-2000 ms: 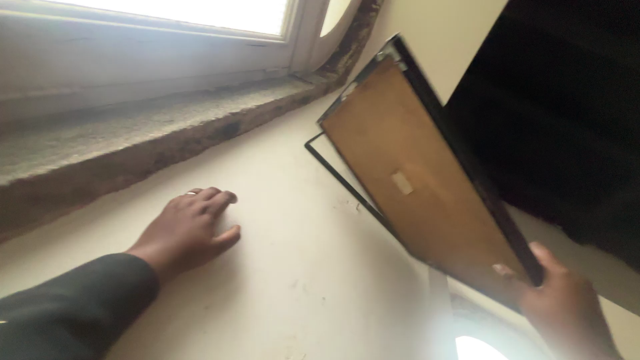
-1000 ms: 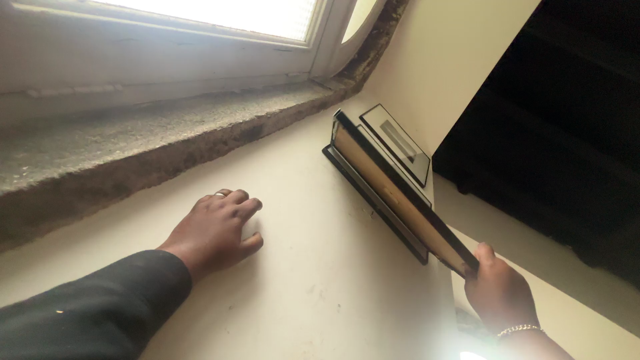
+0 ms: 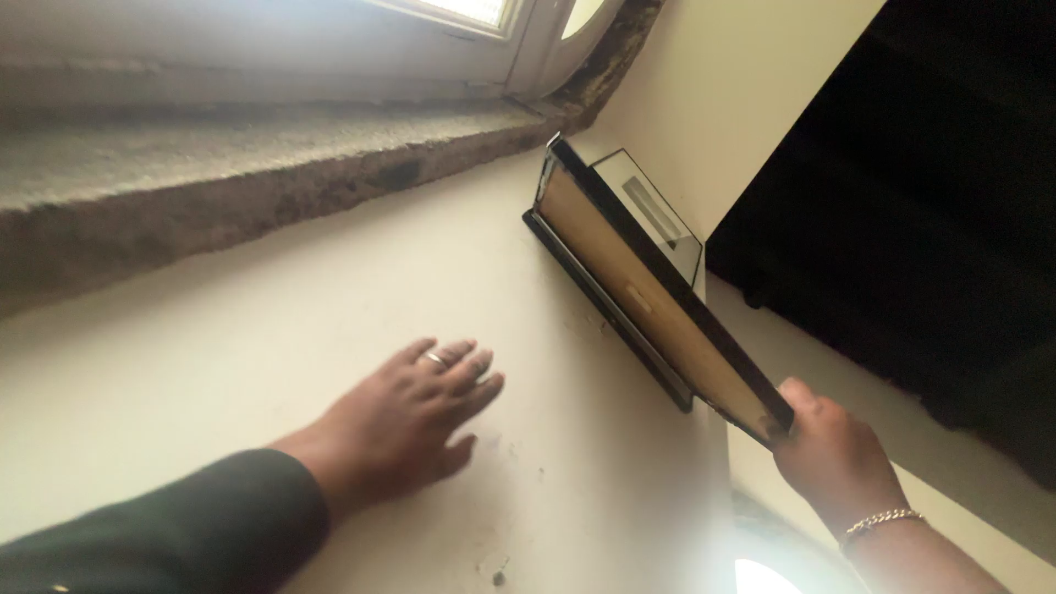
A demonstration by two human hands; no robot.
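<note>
My right hand (image 3: 829, 450), with a chain bracelet at the wrist, grips the lower corner of a dark-framed picture (image 3: 660, 305). The frame is tilted, its brown backing towards the lower left. A second frame (image 3: 656, 206), black-edged with a pale mount, leans close behind it. A dark frame edge (image 3: 610, 313) lies just below and to the left of the held one; which frame it belongs to is partly hidden. My left hand (image 3: 412, 412), in a dark sleeve and with a ring, is spread over the pale surface and holds nothing. Whether it touches the surface cannot be told.
A rough stone sill (image 3: 247, 190) runs along the upper left below a window frame (image 3: 330, 49). The pale surface (image 3: 206, 346) has small holes and marks. A very dark area (image 3: 924, 206) fills the upper right. A bright light patch (image 3: 763, 577) shows at the bottom.
The held frame has turned so that its backing shows much more narrowly than two seconds ago. The second frame's pale front has come into view behind it. My left hand's fingers have spread.
</note>
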